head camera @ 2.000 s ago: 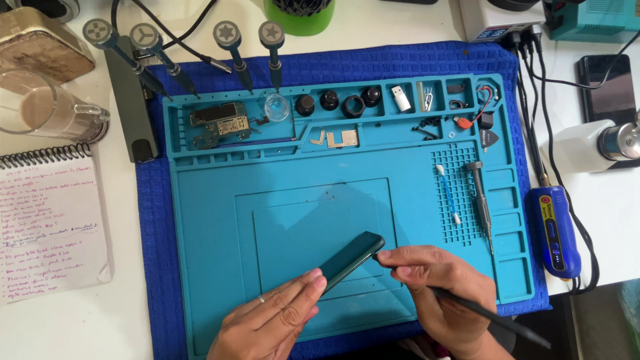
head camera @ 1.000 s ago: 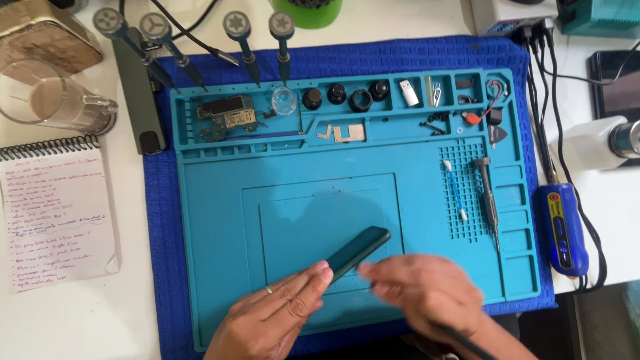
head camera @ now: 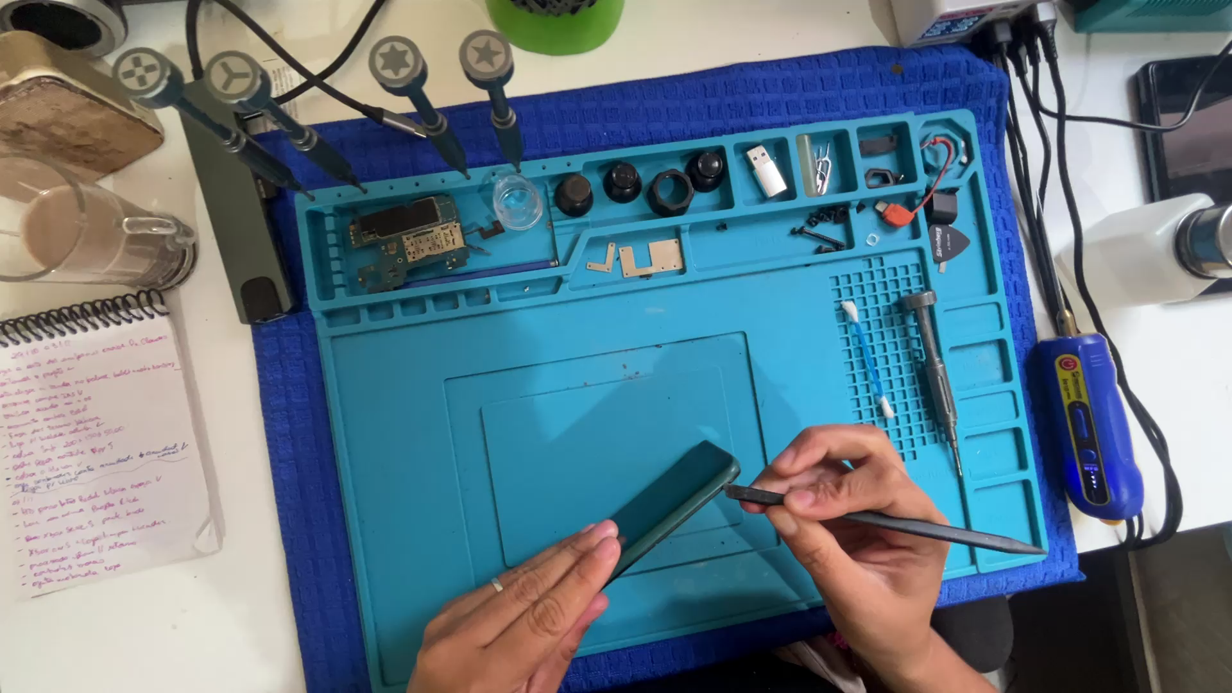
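Note:
My left hand (head camera: 525,611) holds a dark green phone (head camera: 679,496), tilted on its edge above the teal silicone repair mat (head camera: 414,414). Between the thumb and fingers of my right hand (head camera: 857,520) is a black plastic spudger (head camera: 914,527). Its flat end is at the phone's upper right corner; whether it touches cannot be told. The pointed end sticks out to the right. A double-ended cotton swab (head camera: 868,361) and a grey precision screwdriver (head camera: 932,371) lie on the mat's right side, beyond my right hand.
The mat's upper trays hold a phone logic board (head camera: 414,236), metal shields (head camera: 651,257), small screws (head camera: 818,239) and a USB adapter (head camera: 767,171). Several upright screwdrivers (head camera: 397,65) line the back edge. A glass mug (head camera: 154,231) and spiral notebook (head camera: 96,443) are left; a blue cordless tool (head camera: 1090,423) is right.
Compared with one second ago, my right hand is slightly farther right of the phone, and the spudger shows more fully. My left hand still holds the phone.

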